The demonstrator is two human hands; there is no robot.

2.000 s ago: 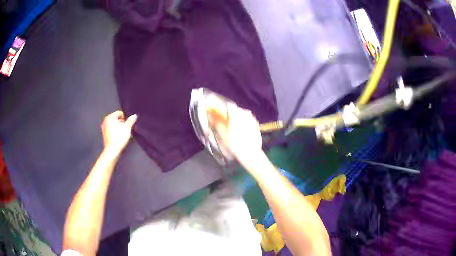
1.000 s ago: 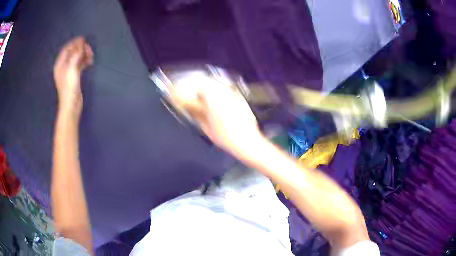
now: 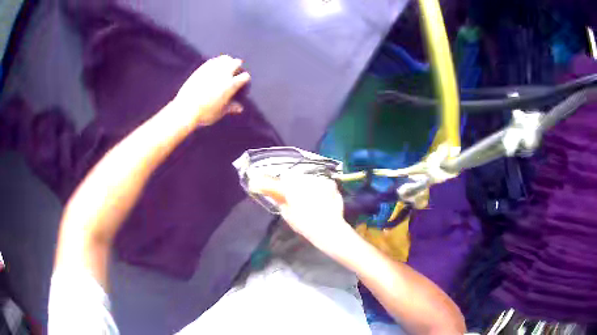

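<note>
The dark purple trousers (image 3: 177, 190) lie spread across the pressing table, with crumpled parts at the left. My right hand (image 3: 304, 199) is closed round the handle of the silver steam iron (image 3: 281, 157), which is at the trousers' lower right edge, near the table's front edge. Whether the iron touches the cloth cannot be told. My left hand (image 3: 213, 91) is over the upper right edge of the trousers, fingers apart and slightly curled, with nothing seen in it.
The grey-lavender pressing table (image 3: 294, 72) has its edge running diagonally. A steam hose (image 3: 484, 150) with pale knots and a yellow tube (image 3: 445, 78) runs right from the iron. A layered purple garment stack (image 3: 550, 229) is at right. A yellow cloth (image 3: 386, 242) hangs below the table.
The view has turned. The trousers now lie further left and at a slant. My left hand has moved from bare table cover to the trousers' edge. The iron stays in my right hand.
</note>
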